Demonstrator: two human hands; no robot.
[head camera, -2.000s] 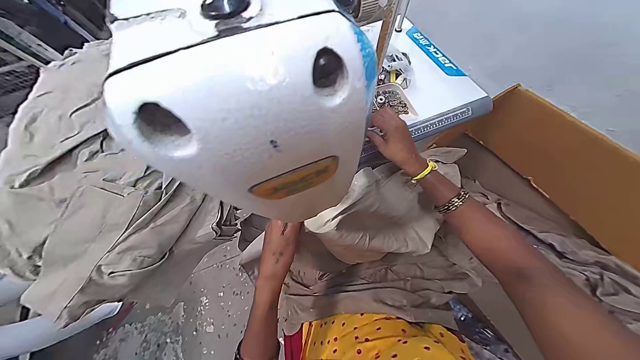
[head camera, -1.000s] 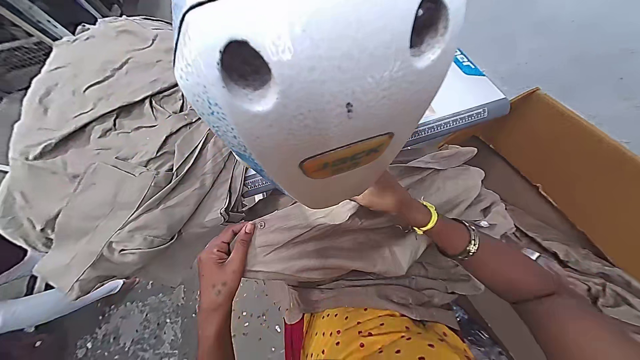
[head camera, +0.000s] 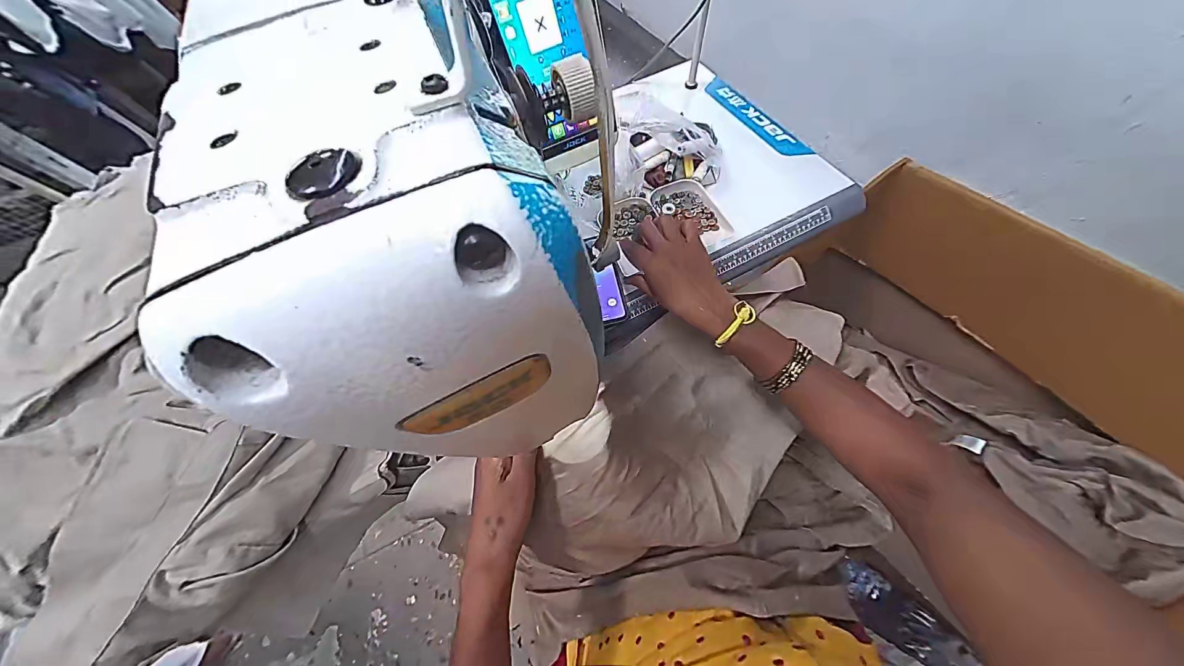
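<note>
The white head of a Jack sewing machine (head camera: 370, 305) fills the upper left and middle. My right hand (head camera: 671, 264) reaches over small white trays of buttons (head camera: 689, 205) on the machine table, its fingertips at the near edge of the trays; whether it pinches a button cannot be told. My left hand (head camera: 504, 481) is under the machine head, its fingers hidden behind the head, beside a beige cloth garment (head camera: 666, 444) that lies over my lap. What the left fingers hold is out of sight.
A clear plastic bag with small items (head camera: 680, 139) lies behind the trays, near a lit control screen (head camera: 541, 55). More beige garments (head camera: 111, 462) are heaped at left. A cardboard box wall (head camera: 1017, 268) stands at right, with cloth beside it.
My right hand has moved from the cloth by the machine head up to the button trays. My left hand, seen at the cloth's edge one second ago, is now partly hidden under the head.
</note>
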